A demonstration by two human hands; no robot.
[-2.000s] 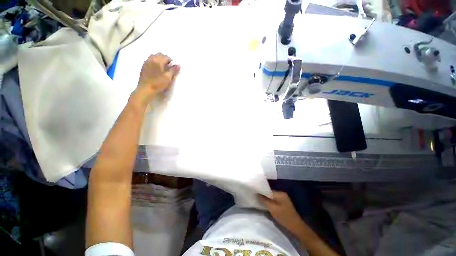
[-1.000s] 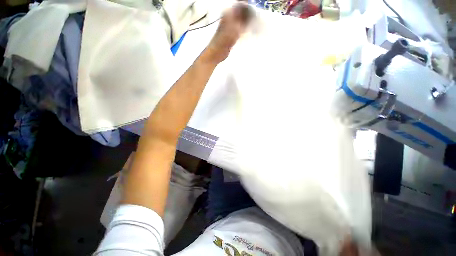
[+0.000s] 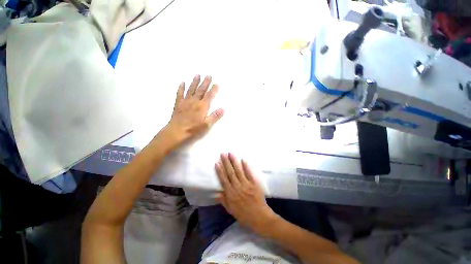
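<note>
A white cut fabric panel [image 3: 248,118] lies spread over the white machine table and over its near edge; it is overexposed, so its far outline is hard to tell. My left hand [image 3: 195,109] lies flat on the panel, fingers spread, palm down. My right hand [image 3: 240,188] lies flat on the panel's near part at the table edge, fingers extended and slightly apart. Neither hand grips anything. The panel lies left of the sewing machine head [image 3: 330,77].
Cream cut pieces [image 3: 64,98] hang over the table's left edge. A smartphone [image 3: 374,149] lies below the machine arm. A grey ruled scale [image 3: 330,181] runs along the near edge. Pale fabric [image 3: 155,227] hangs below the table. More cloth lies behind the machine.
The panel, raised and swung across the machine front a second ago, now lies down on the table. My left hand has come back nearer; my right hand has moved up and left onto the fabric.
</note>
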